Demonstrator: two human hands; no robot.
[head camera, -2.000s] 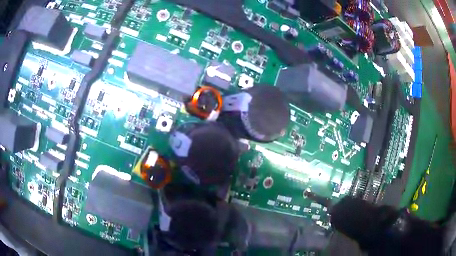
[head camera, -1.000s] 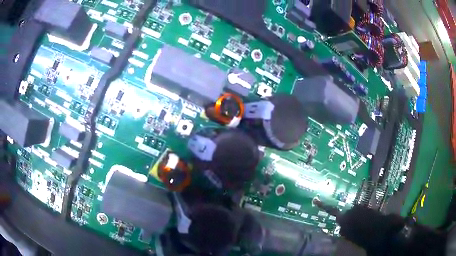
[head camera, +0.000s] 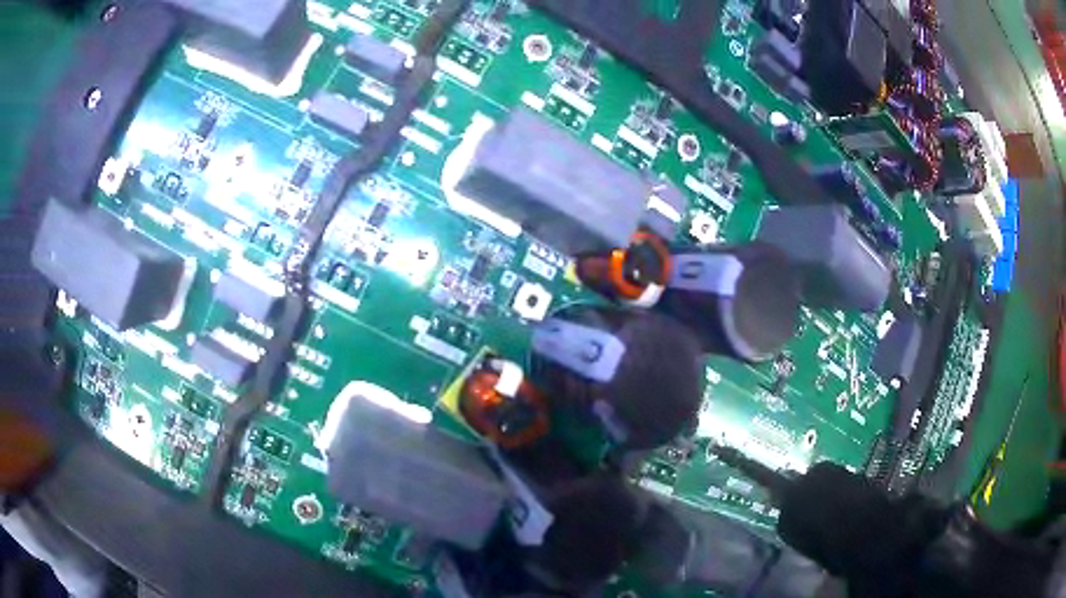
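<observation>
The green printed circuit board (head camera: 386, 315) fills most of the head view, held in a dark grey solder pallet (head camera: 306, 222) with crossbars. The black electric screwdriver (head camera: 859, 514) enters from the lower right. Its thin bit points up-left at the board beside the dark round capacitors (head camera: 660, 380); whether it touches is unclear. No right hand shows on the visible part of the driver. My left hand cannot be made out. Whitish cloth or glove shows at the bottom left edge, too cut off to identify.
Grey blocks (head camera: 549, 181) and copper-orange toroidal inductors (head camera: 503, 403) stand up from the board. White connectors with a blue strip (head camera: 1005, 234) line its right side. An orange-brown corner block (head camera: 23, 450) is at the left edge. Green matting (head camera: 1029, 397) lies at right.
The board and its parts have shifted right in the picture. The driver's bit tip now lies further left and up on the board, nearer the dark round capacitors.
</observation>
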